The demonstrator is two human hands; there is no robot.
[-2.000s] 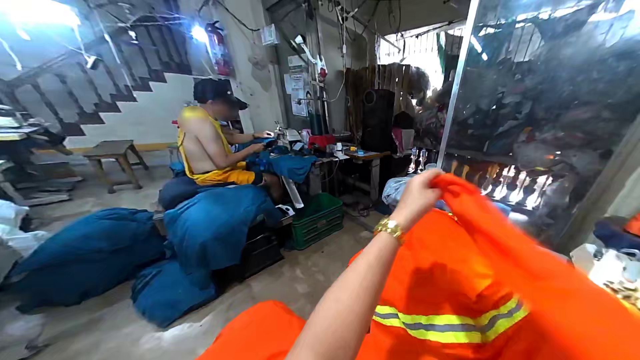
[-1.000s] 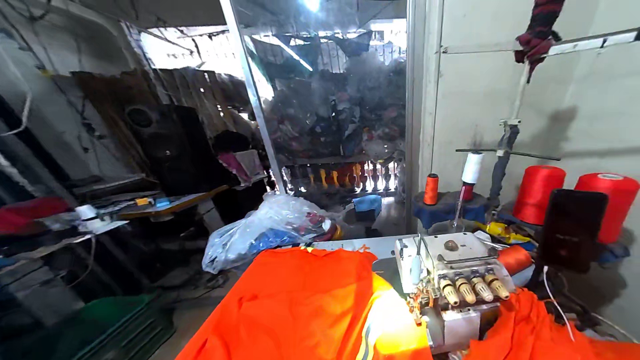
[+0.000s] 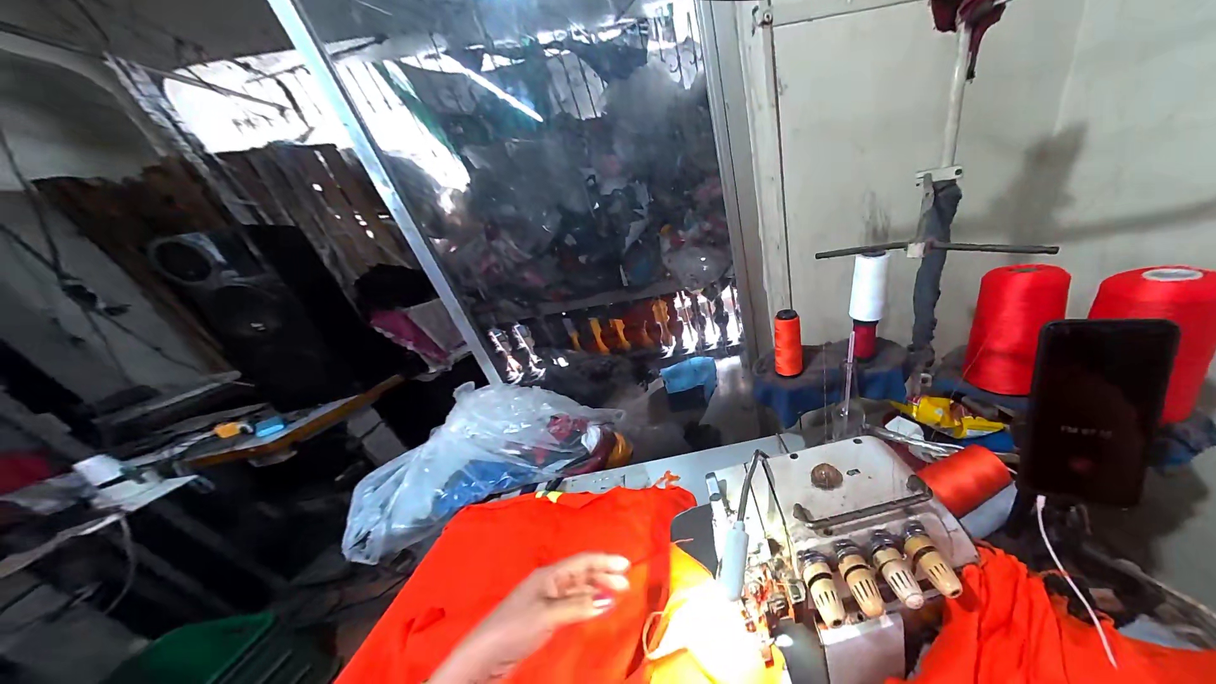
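Observation:
My left hand (image 3: 570,589) comes in from the bottom edge over the orange garment (image 3: 503,560), slightly blurred, fingers loosely bent and holding nothing that shows. Whether it touches the cloth is unclear. The garment lies on the sewing table (image 3: 646,469), its yellow part (image 3: 689,575) brightly lit beside the needle area of an overlock sewing machine (image 3: 855,484). A row of tan tension knobs (image 3: 893,570) stands on the machine's front. More orange fabric (image 3: 1016,617) lies at the machine's right. My right hand is out of view.
A clear plastic bag (image 3: 456,475) sits behind the garment. Red thread cones (image 3: 1016,328), an orange thread spool (image 3: 788,344) and a phone (image 3: 1097,408) with a white cable stand at the right. A green crate (image 3: 209,651) is at lower left.
Two seconds ago my left hand held up orange cloth; now it is over the garment lying by the machine. The view has swung right, away from a seated person.

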